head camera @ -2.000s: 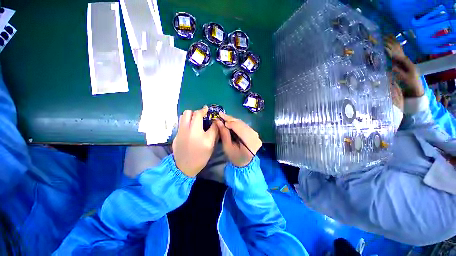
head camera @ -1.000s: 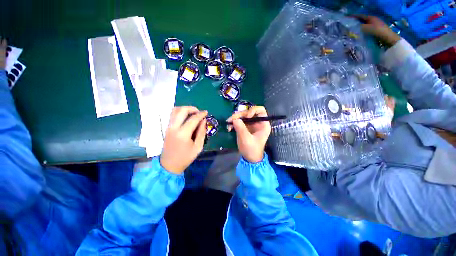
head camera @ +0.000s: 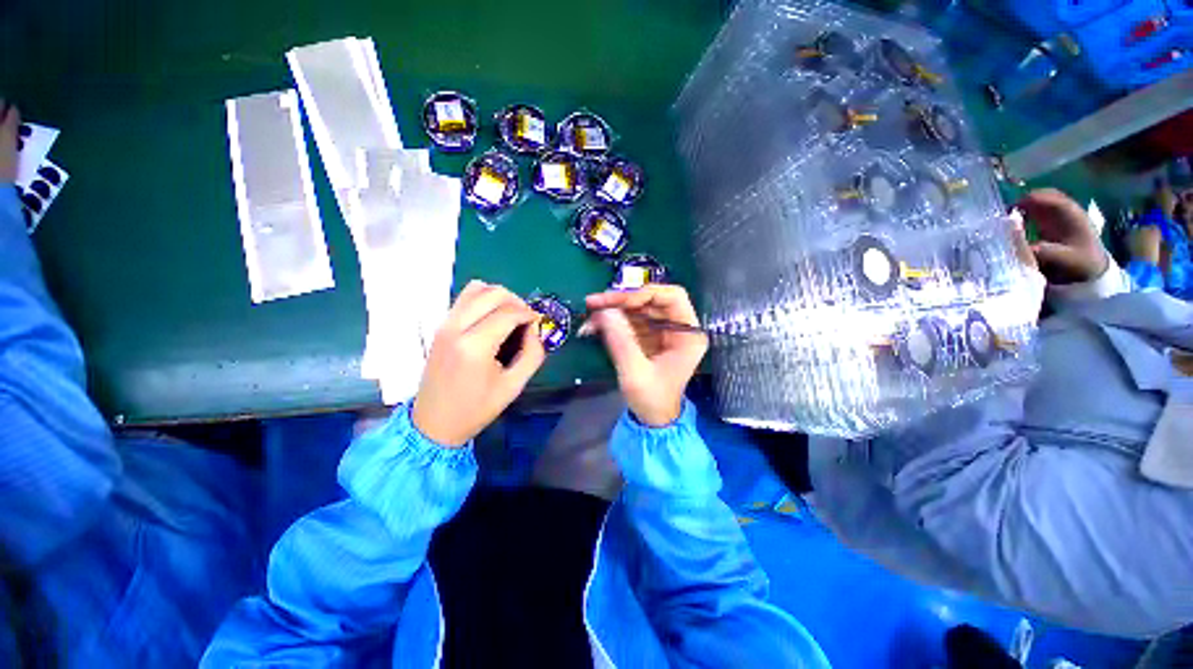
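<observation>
My left hand [head camera: 482, 362] holds a small round housing [head camera: 553, 323] by its left side at the bench's near edge. The housing is dark with a shiny rim and a yellow spot inside. My right hand [head camera: 646, 342] is just to its right, not touching it, and holds a thin dark tool [head camera: 680, 326] that points right, away from the housing. The tool's tip type is too small to tell. Several more round housings with white and yellow squares, such as one [head camera: 491, 182], lie grouped beyond my hands. One [head camera: 637, 272] is partly behind my right hand.
Whitish strips [head camera: 408, 261] overlap on the green bench [head camera: 170, 288] at left, beside another strip [head camera: 280, 196]. A tall clear tray stack [head camera: 785, 248] with discs stands at right. A person's hand [head camera: 1066, 235] is beyond it. Blue bins [head camera: 1112, 46] are at far right.
Since two seconds ago my hands have moved apart, my right hand going right with the tool, now turned sideways. The other person's hand has moved down along the tray stack since one second ago.
</observation>
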